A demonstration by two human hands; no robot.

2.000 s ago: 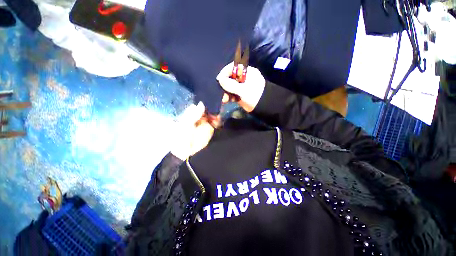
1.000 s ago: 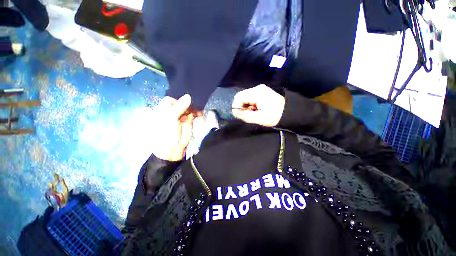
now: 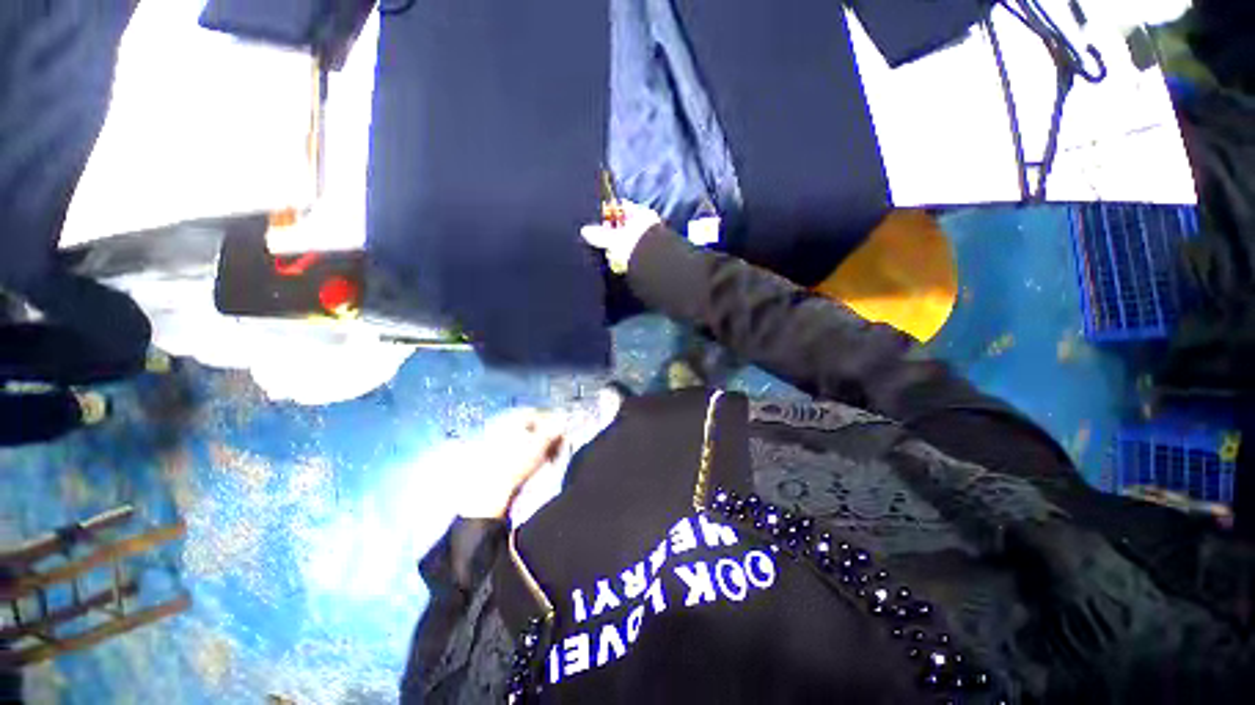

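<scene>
A navy coat (image 3: 482, 179) lies on the white table, its lower edge hanging over the near side. Its shiny blue lining (image 3: 668, 117) shows between the front panels, with a small white label (image 3: 703, 230) low on it. My right hand (image 3: 624, 234) is at the coat's front edge beside the lining, closed around small red-handled thread snips (image 3: 611, 209), blades pointing away from me. Whether it also grips cloth is hidden. My left hand (image 3: 516, 457) is below the hem, away from the cloth. It is overexposed and its fingers are unclear.
Black hangers (image 3: 1053, 97) lie on the white table (image 3: 950, 131) at right. An orange-yellow round seat (image 3: 902, 282) and blue crates (image 3: 1122, 269) stand below. A dark item with red parts (image 3: 282, 276) and white material (image 3: 289, 365) are at left. A wooden rack (image 3: 97, 585) is lower left.
The view has shifted, showing more table at left. My left hand has let go of the coat's lower corner, which now hangs down. My right hand has moved up to the front edge.
</scene>
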